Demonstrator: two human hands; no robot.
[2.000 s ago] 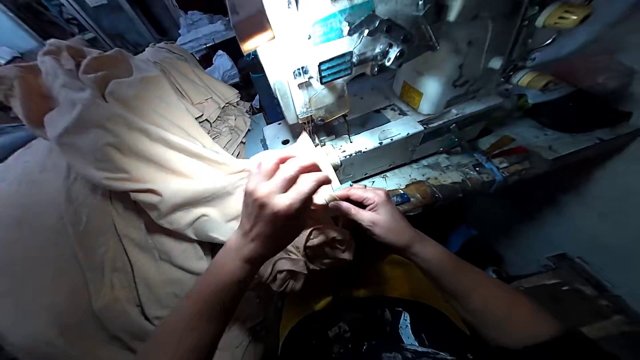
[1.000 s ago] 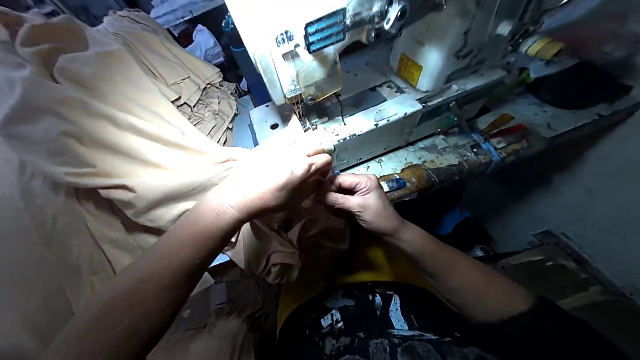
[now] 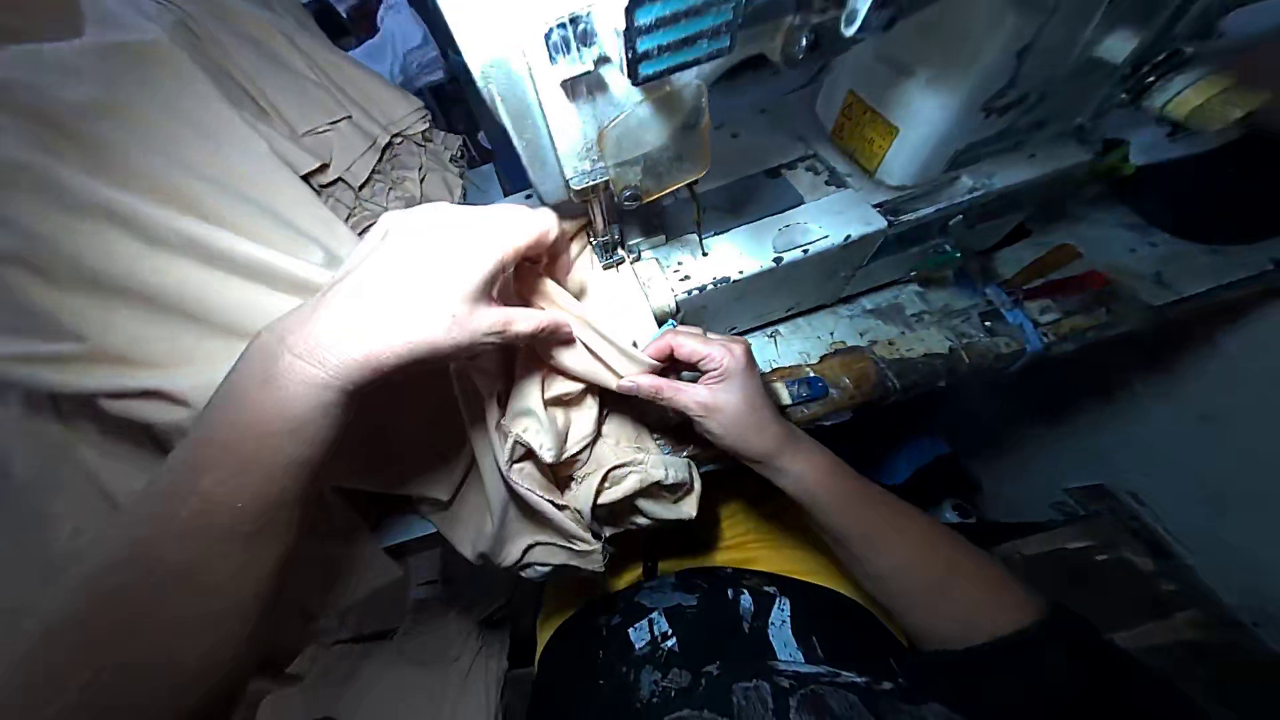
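Observation:
Beige fabric lies bunched at the front of an industrial sewing machine, part of it under the presser foot. My left hand is at the left of the needle area, its thumb and fingers around a fold of this fabric. Between the thumb and index finger of my right hand, just right of the bunch and in front of the machine's bed, the fabric's edge is pinched. A clear guard hangs above the foot. The fabric under my left palm is hidden.
A large spread of beige fabric fills the left side, with stacked pieces behind. Along the table's front edge are a blue-handled tool and a red item. A thread cone stands at the upper right.
My left hand has shifted left of the needle area, with its thumb now apart from my right hand. My right hand still pinches the fabric. The view has moved closer to the machine.

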